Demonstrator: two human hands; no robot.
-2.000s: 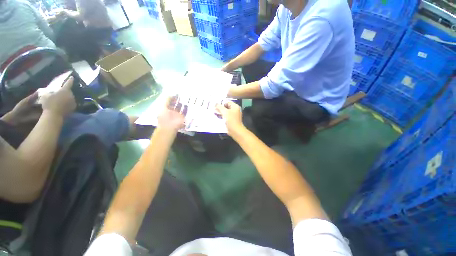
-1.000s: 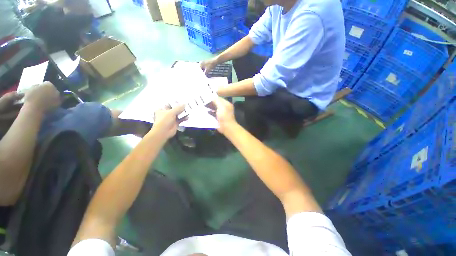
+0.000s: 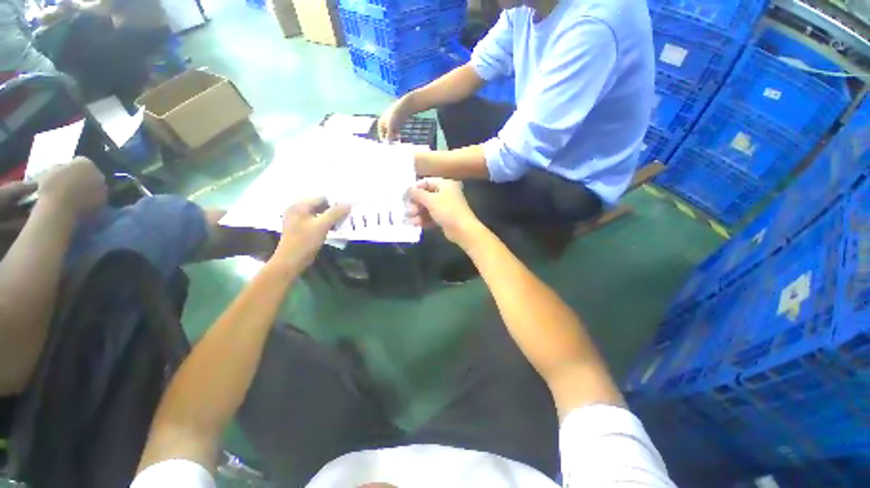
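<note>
Printed white slips (image 3: 377, 221) with a row of short dark bars lie between my hands, over a large white sheet (image 3: 277, 176). My left hand (image 3: 307, 227) is at their left edge, thumb and fingers on the paper. My right hand (image 3: 439, 204) pinches their right edge. Glare hides the paper outlines and how many slips there are. The sheet rests on a low black crate (image 3: 420, 131), whose gridded top shows at the far side.
A person in a light blue shirt (image 3: 577, 100) sits opposite, hands at the crate. Another person's hand (image 3: 72, 181) holds white paper at left. An open brown carton (image 3: 196, 119) stands on the floor. Blue crates (image 3: 782, 295) are stacked at right and behind (image 3: 396, 43).
My hands have moved apart, and the slips between them lie flatter with their bars in a row. The opposite person's far hand has shifted slightly. The view has moved right a little.
</note>
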